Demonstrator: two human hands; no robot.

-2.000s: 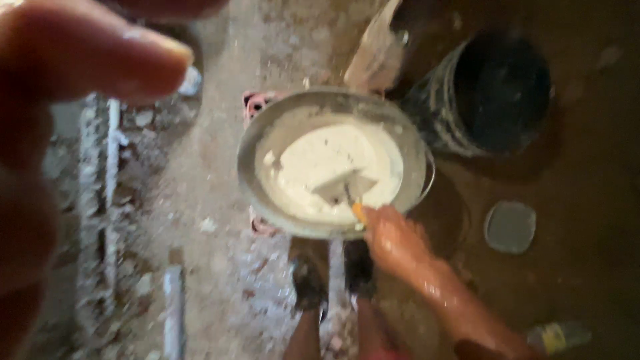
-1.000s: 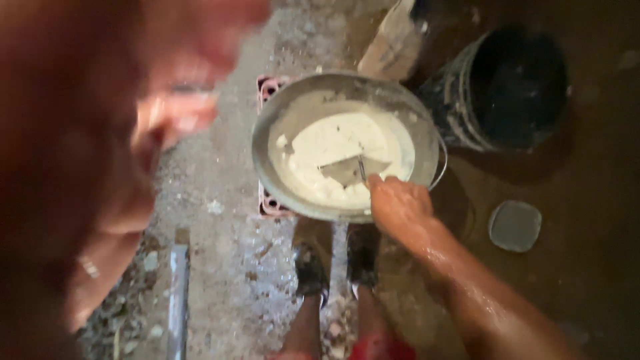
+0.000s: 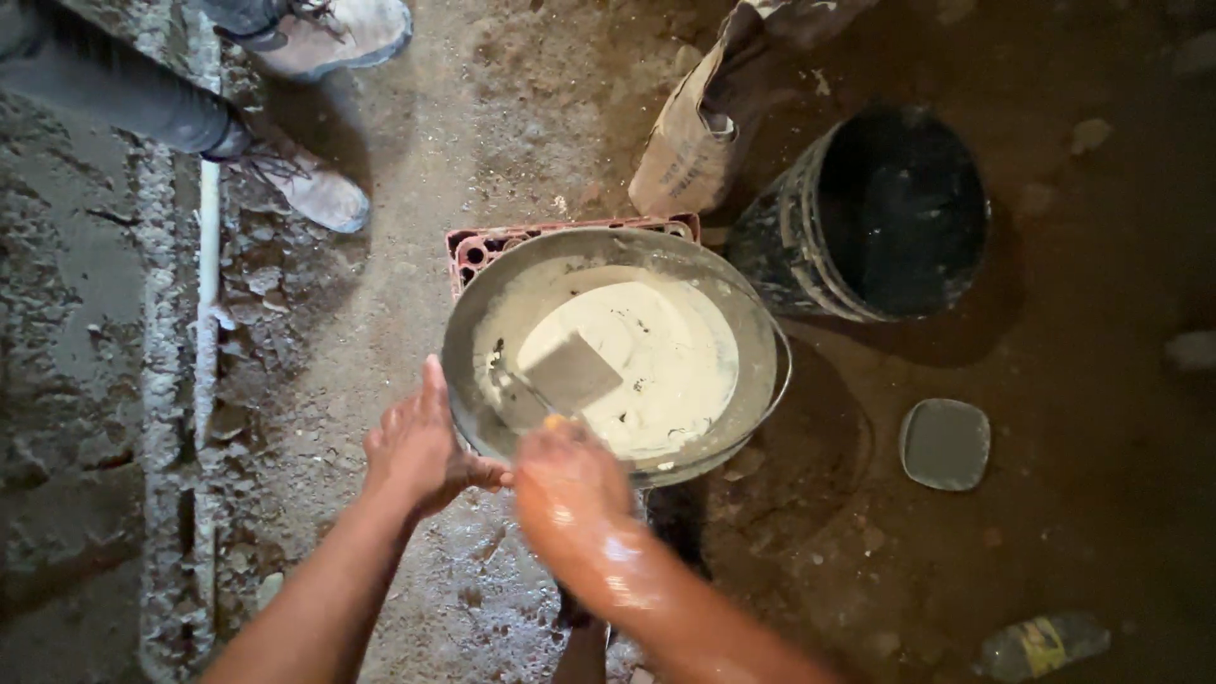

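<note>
A wide metal bucket (image 3: 608, 242) holds pale wet plaster-like mix (image 3: 679, 332) with dark specks. It stands on a reddish plastic crate (image 3: 467, 249). My right hand (image 3: 570, 470), over the near rim, is closed on the handle of a trowel, of which a bit of orange shows; its flat square blade (image 3: 573, 370) lies over the mix at the left part of the bucket. My left hand (image 3: 423, 442) is at the bucket's outer left side, thumb and fingers spread against the rim. The bucket's wire bail (image 3: 787, 366) hangs at the right.
A black plastic bucket (image 3: 807, 242) stands at the right, beside an opened paper sack (image 3: 684, 161). A square grey lid or dish (image 3: 945, 445) and a plastic bottle (image 3: 1045, 646) lie on the floor. Another person's shoes (image 3: 318, 190) are at upper left, near a long pale pipe (image 3: 207, 285).
My left hand has come from close before the camera down to the bucket's left side. My right hand has moved the trowel toward the left part of the bucket. Another person's legs now show.
</note>
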